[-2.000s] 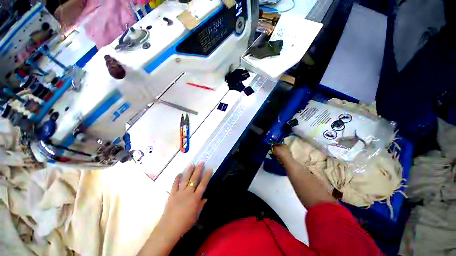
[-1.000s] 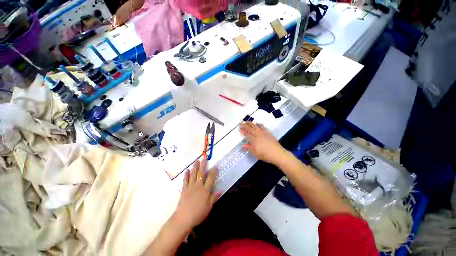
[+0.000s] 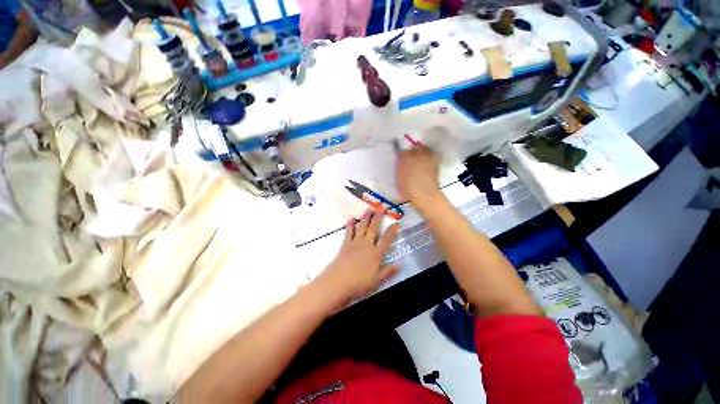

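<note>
My left hand lies on the front of the sewing table with fingers spread, its fingertips at the handle end of the orange-and-blue thread snips. The snips lie flat, dark blades towards the needle area. My right hand is farther back, close to the machine body, its fingers down at the thin red stick. The grey tool beside the stick is mostly hidden by this hand. Whether the fingers hold anything cannot be seen. Cream fabric is heaped left of the needle.
The white machine head spans the back. Black scraps lie right of my right hand. A white box with a handwritten note is at the right. A ruler strip runs along the front edge. A printed plastic bag is lower right.
My right hand has gone from the crate side onto the table and back to the red stick. The snips have turned, blades now towards the needle. The view has swung left.
</note>
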